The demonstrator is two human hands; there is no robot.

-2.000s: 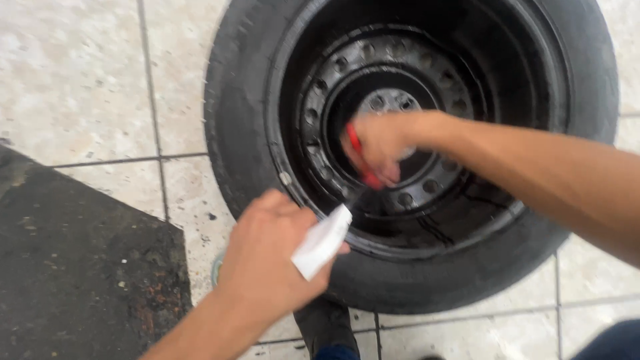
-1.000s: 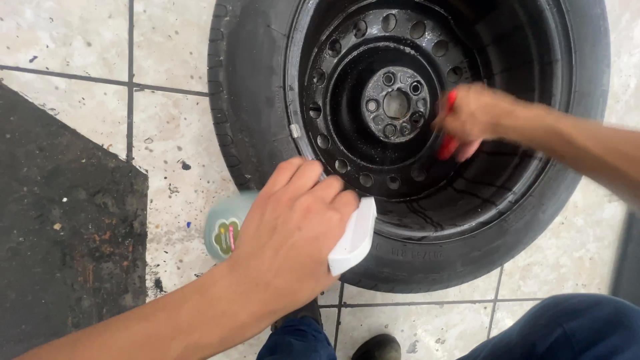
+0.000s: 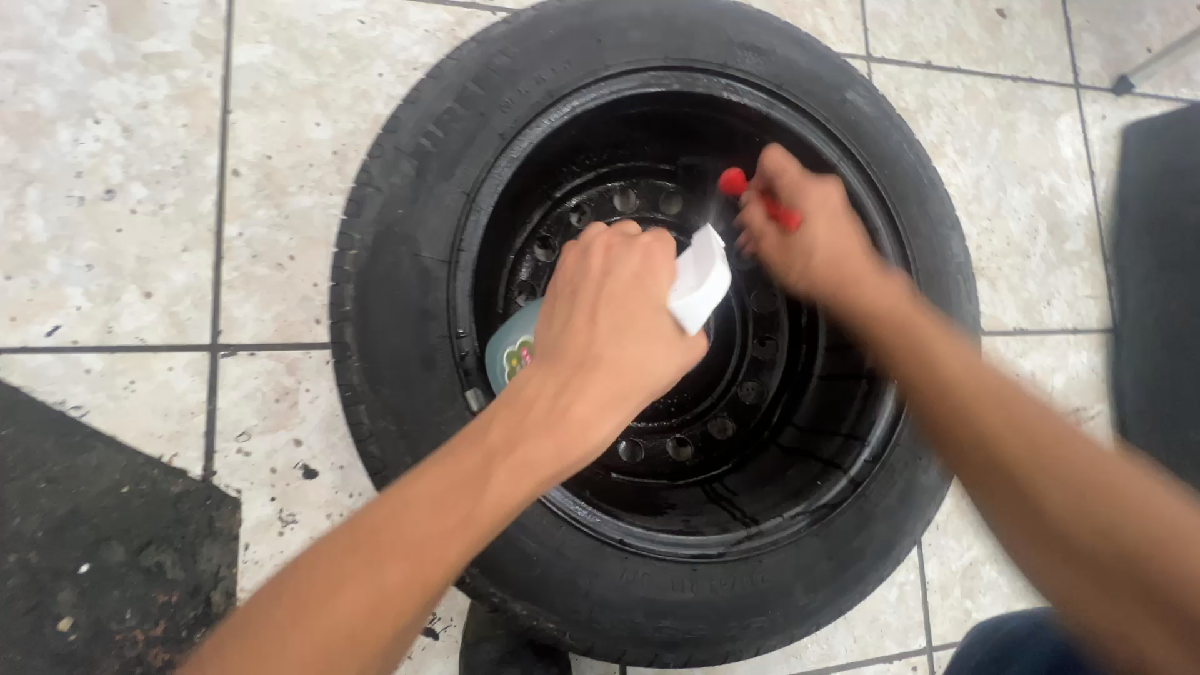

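A tire [image 3: 403,281] on a black steel wheel [image 3: 647,459] lies flat on the tiled floor, its inside wet. Over the wheel's middle, my left hand [image 3: 614,328] is closed around a spray bottle [image 3: 511,342] with a white trigger head [image 3: 701,279]; the hand covers most of the bottle. My right hand [image 3: 806,225], blurred, grips a red-handled tool [image 3: 783,214] at the upper right inside the rim. The tool's working end cannot be made out. A faint spray shows between the white head and the red tool.
A dark, stained mat [image 3: 112,534] lies on the floor at the lower left. At the right edge stands a dark object [image 3: 1158,281]. A dark shoe [image 3: 511,647] is below the tire, and a knee in blue cloth [image 3: 1017,642] shows at the lower right.
My left hand has moved with the bottle from the rim's lower left edge to over the wheel's middle. My right hand has moved with the red tool to the upper right inside the rim.
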